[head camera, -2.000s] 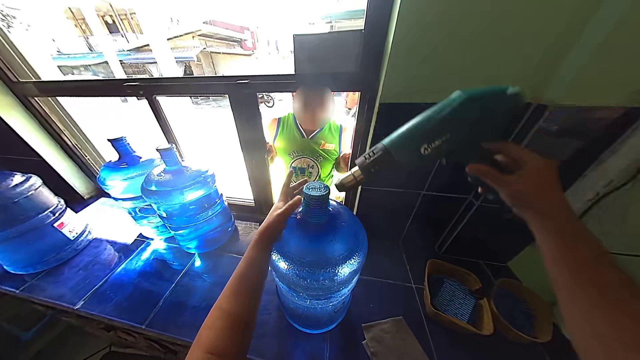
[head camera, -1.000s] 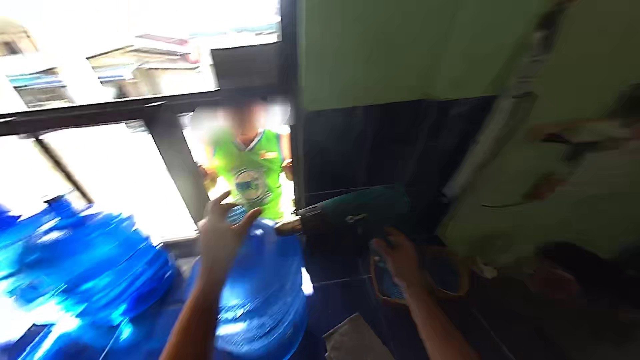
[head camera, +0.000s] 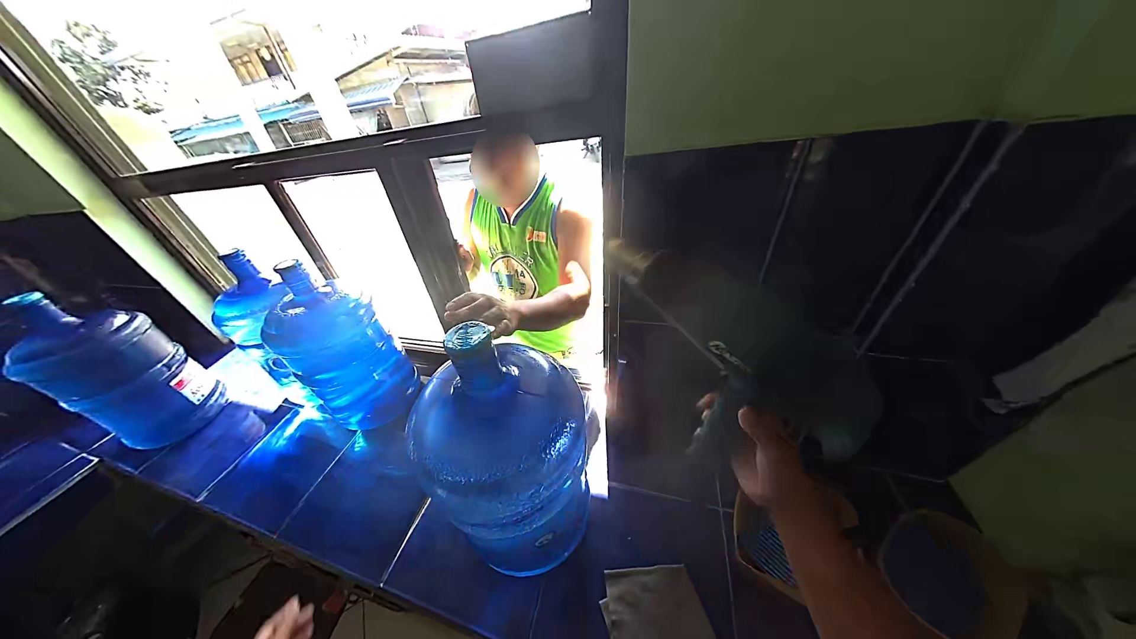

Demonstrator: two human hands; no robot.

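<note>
My right hand (head camera: 768, 453) grips the handle of a dark green heat gun (head camera: 754, 346), whose metal nozzle points up and left, apart from the bottle. Left of it, a large blue plastic water bottle (head camera: 501, 453) stands upright on the tiled counter, its neck covered at the top. My left hand (head camera: 286, 619) shows only partly at the bottom edge, low beside the counter and away from the bottle; its fingers are seen, with no held thing visible. A person in a green jersey (head camera: 519, 244) reaches a hand in through the window opening behind the bottle neck.
Several more blue water bottles (head camera: 337, 355) stand at the left on the blue tiled counter (head camera: 293, 497). A grey folded sheet (head camera: 655, 603) lies at the front. Two baskets (head camera: 932, 568) sit at the right, partly behind my forearm. The window frame (head camera: 413, 231) rises behind.
My left hand has left the bottle neck and dropped to the bottom edge. The heat gun has moved away from the neck. The person outside now has a hand extended behind the bottle neck.
</note>
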